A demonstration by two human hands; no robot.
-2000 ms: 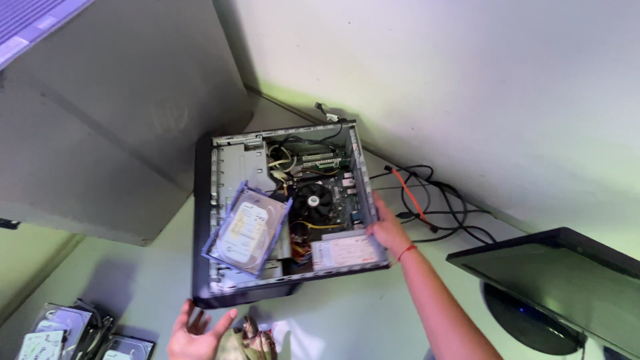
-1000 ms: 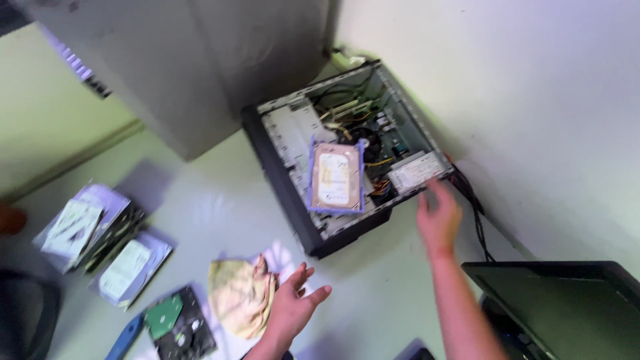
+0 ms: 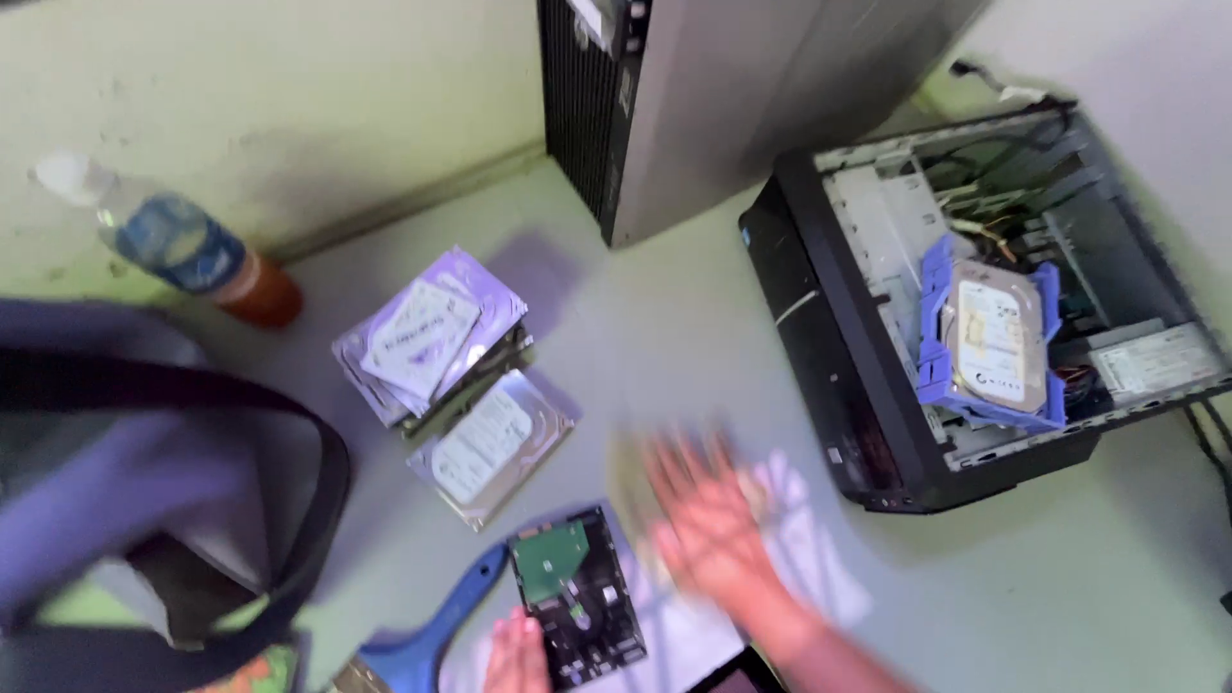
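My left hand [image 3: 517, 654] is at the bottom edge, its fingertips at the side of a hard drive [image 3: 577, 597] lying with its green circuit board up. Blurred by motion, my right hand [image 3: 707, 525] is spread over a crumpled yellowish cloth [image 3: 630, 481], beside a white cloth [image 3: 808, 558]; whether it touches them I cannot tell. On the right lies an opened desktop computer case [image 3: 847, 356], with a hard drive [image 3: 996, 332] in a blue plastic caddy [image 3: 934, 371] resting on it. A blue-handled brush [image 3: 433, 630] lies left of the circuit-board drive.
Several hard drives [image 3: 481, 448] are stacked or lie side by side left of centre. Behind them stand a plastic bottle [image 3: 192, 241] with reddish liquid and a large grey tower case [image 3: 731, 106]. A bag with a black strap [image 3: 332, 481] occupies the left; a dark device [image 3: 736, 674] shows at the bottom edge.
Both hands have left the computer case, which they touched in the oldest frame. They are now at the circuit-board drive and over the cloths. The view has swung left.
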